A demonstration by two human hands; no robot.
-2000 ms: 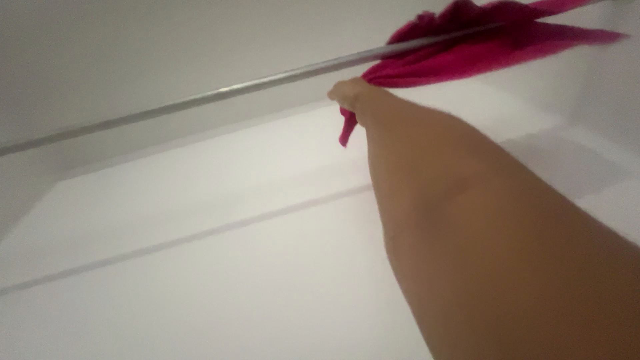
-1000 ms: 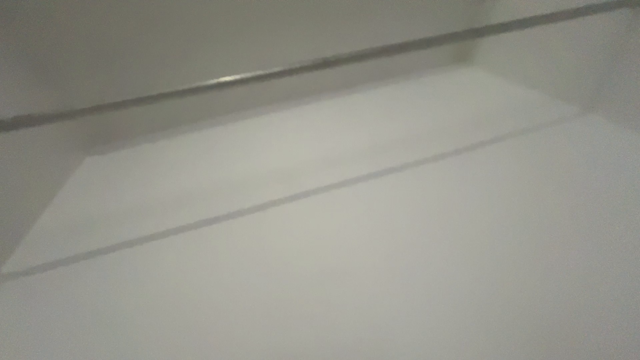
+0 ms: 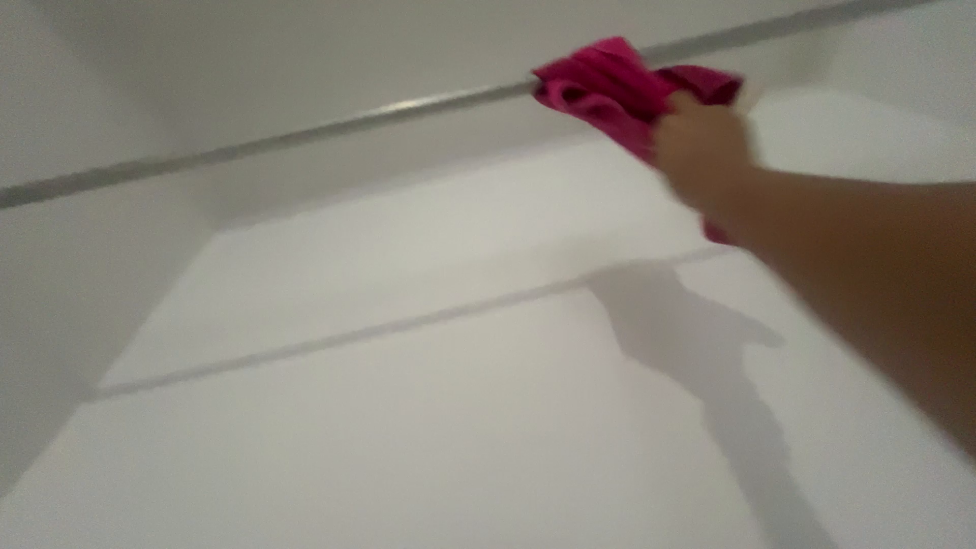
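My right hand (image 3: 705,149) reaches up from the right side of the view, its fingers closed on a bunched magenta cloth (image 3: 602,88). The cloth lies against a metal rod (image 3: 366,122) that runs slantwise across the upper part of the view. A loose end of the cloth hangs below my wrist. The hand is somewhat blurred, and the fingers are partly hidden by the cloth. My left hand is not in view.
Behind the rod is a white back wall (image 3: 381,457), with a side wall (image 3: 46,328) at the left. Shadows of the rod and of my arm fall on the back wall. A pale surface spans the top of the view.
One second ago neither hand nor cloth was in view; my right hand with the magenta cloth is now back at the rod.
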